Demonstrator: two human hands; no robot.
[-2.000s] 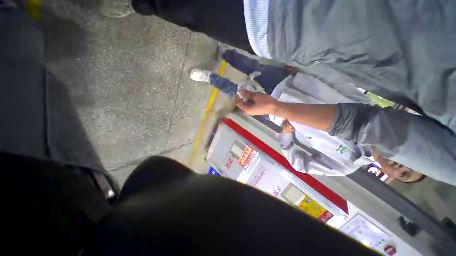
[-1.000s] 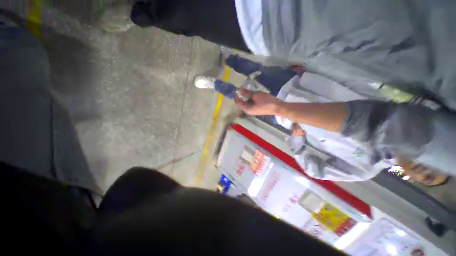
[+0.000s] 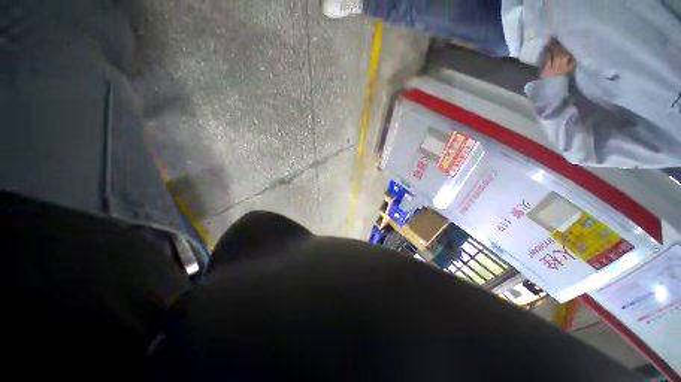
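Neither of my hands can be made out in the head view. A large black shape (image 3: 358,313), blurred and very near the lens, covers the lower part of the picture; I cannot tell what it is. The nearest clear thing is a long white fire hydrant cabinet (image 3: 485,194) with a red edge, red lettering and a yellow-and-red sticker. Beside it stands a person in a pale jacket (image 3: 612,74), with one hand (image 3: 556,60) at the jacket.
Grey speckled floor (image 3: 246,97) with a yellow line (image 3: 366,119) runs beside the cabinet. Beyond it are blue crates (image 3: 399,203), a brown cardboard box (image 3: 427,226) and a dark metal frame (image 3: 478,262). Grey cloth (image 3: 52,142) is close at the left.
The person in grey with the outstretched arm and shiny bag has left the picture. The cabinet looks nearer and higher in view. The crates and cardboard box show more.
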